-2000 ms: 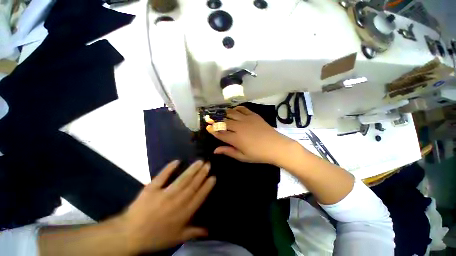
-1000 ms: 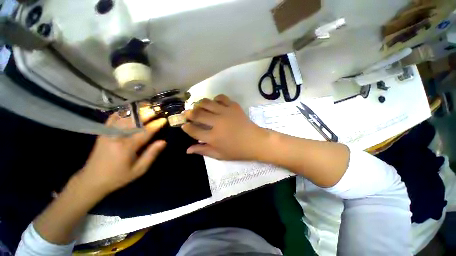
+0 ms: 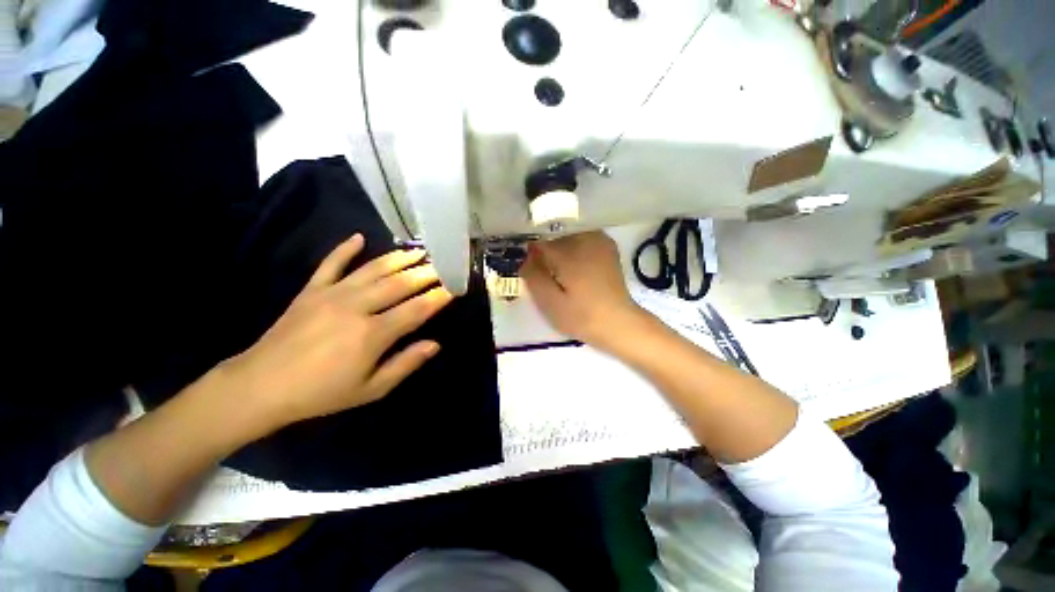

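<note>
A black fabric panel (image 3: pixel 382 428) lies on the white table, its right edge beside the needle area. The white sewing machine head (image 3: pixel 648 127) stands over it, with a cream knob (image 3: pixel 554 207) on its front. My left hand (image 3: pixel 353 335) lies flat on the panel, fingers spread, fingertips near the lit needle area. My right hand (image 3: pixel 582 281) is at the right of the presser foot, under the head, fingers bent; its fingertips are partly hidden, and I cannot tell what they hold.
Black-handled scissors (image 3: pixel 674 259) and silver thread snips (image 3: pixel 729 340) lie right of my right hand. More dark cut pieces (image 3: pixel 116 231) cover the left side. A ruler scale (image 3: pixel 561 443) runs along the front table edge. Dark and white cloth hangs below right.
The view has swung back to the left, showing more of the head. The panel lies further left of the needle area than two seconds ago. My right hand's fingers have curled under the head.
</note>
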